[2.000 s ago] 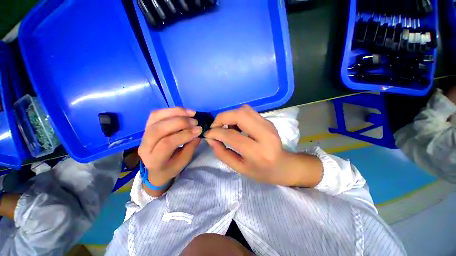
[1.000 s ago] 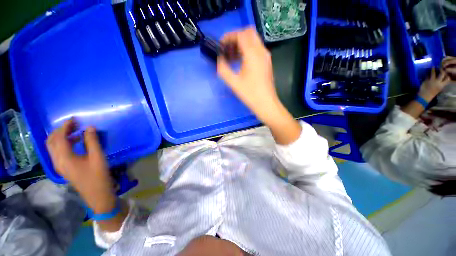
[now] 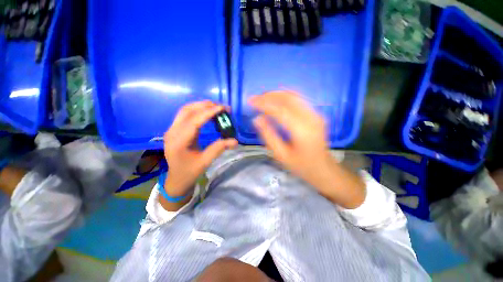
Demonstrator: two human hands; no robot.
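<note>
My left hand point(image 3: 190, 146), with a blue band at the wrist, holds a black housing point(image 3: 225, 125) between thumb and fingers over the front edge of the trays. A small pale green and white part shows in the housing's open side. My right hand point(image 3: 295, 140) is just right of it, blurred, with thumb and fingers apart; no part can be made out in it. Behind the hands, the right work tray point(image 3: 303, 69) holds a row of black units point(image 3: 280, 25) near its far side. The left work tray point(image 3: 160, 60) shows no unit.
Clear boxes of green pieces stand left point(image 3: 73, 93) and right point(image 3: 404, 30) of the trays. A neighbouring tray point(image 3: 411, 129) of black parts is at the right, another blue tray point(image 3: 22, 82) at far left. Sleeves of other people show at both sides.
My left hand has lifted the black unit out of the left tray. My right hand has come back from the row in the right tray towards the left hand. The view has shifted.
</note>
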